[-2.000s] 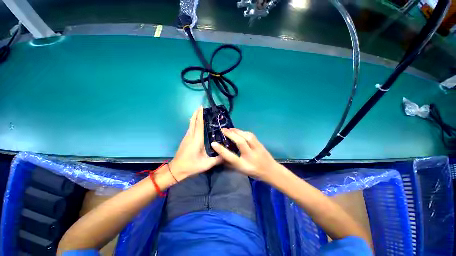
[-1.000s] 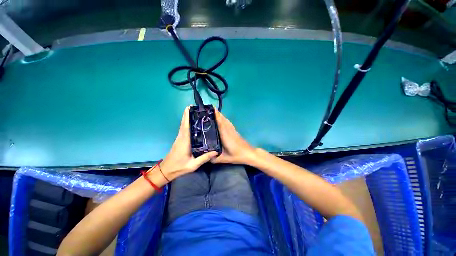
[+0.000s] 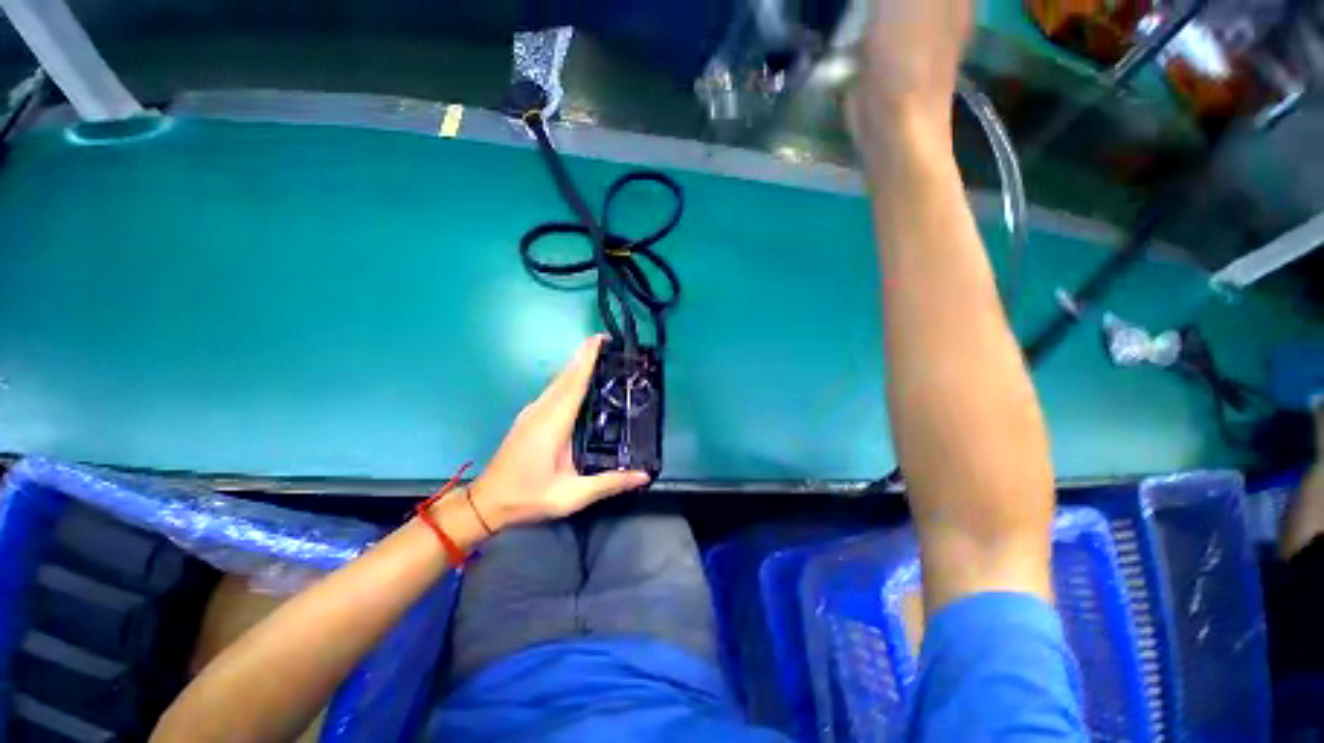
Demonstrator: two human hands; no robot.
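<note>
The open black housing with electronics (image 3: 622,412) lies at the bench's front edge, thin lead wires visible inside. My left hand (image 3: 556,447) holds it from the left side and near end. Its black power cord (image 3: 598,263) lies looped on the bench beyond it, bound by a small yellow tie (image 3: 619,253). The wrapped plug end (image 3: 539,73) is at the bench's far edge. My right hand (image 3: 915,44) is raised at the top of the picture, blurred and cut off by the edge; what it touches cannot be told.
The green bench (image 3: 291,290) crosses the view. A clear feed tube (image 3: 1005,167) and blurred dark cable (image 3: 1111,269) hang at right. Another wrapped plug (image 3: 1140,343) with cord lies right. A left blue crate (image 3: 189,511) holds dark housings; more crates stand right. A person's arm shows far right.
My right hand has let go of the housing and moved up to the top of the picture. My left hand still holds the housing. The dark cable at right is now blurred.
</note>
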